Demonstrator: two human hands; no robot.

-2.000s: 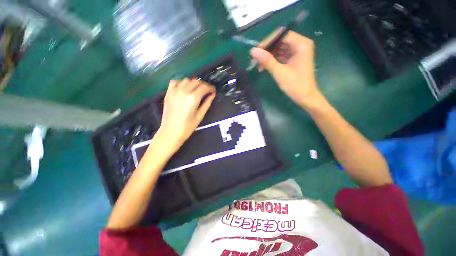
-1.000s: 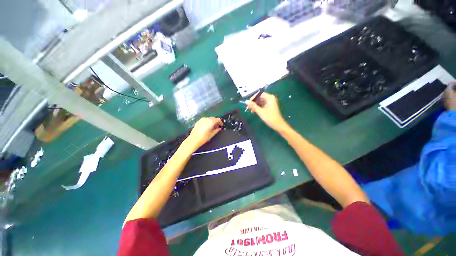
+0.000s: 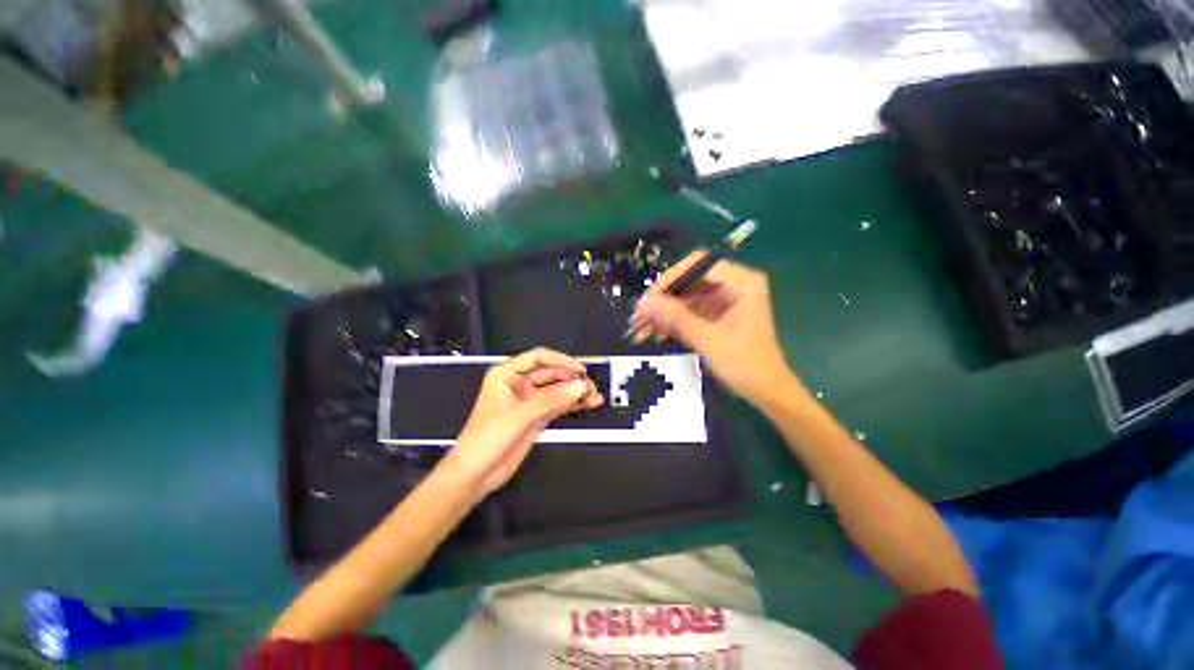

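Note:
The black divided parts tray (image 3: 615, 491) lies in front of me. The pad sheet (image 3: 674, 416), black with a white border and a stepped bare end, lies across it. My left hand (image 3: 524, 399) is over the middle of the sheet, thumb and fingertips together; whether a small part is between them cannot be told. My right hand (image 3: 707, 314) holds the dark tweezers (image 3: 690, 272), tip pointing down-left above the sheet's upper edge. Shiny flex-cable parts (image 3: 622, 262) lie in a pile at the tray's top right, and darker ones (image 3: 393, 327) in the left section.
A clear plastic box (image 3: 524, 124) and a thin pen (image 3: 707, 200) lie beyond the tray. White sheets (image 3: 786, 79) lie at the back. A second parts tray (image 3: 969, 249) and another pad sheet (image 3: 1152, 360) are at right. A metal frame arm (image 3: 170, 196) stands at left. Blue clothing shows at lower right.
My left hand has moved from the parts pile down onto the middle of the pad sheet. My right hand has come in from the right to above the sheet with the tweezers.

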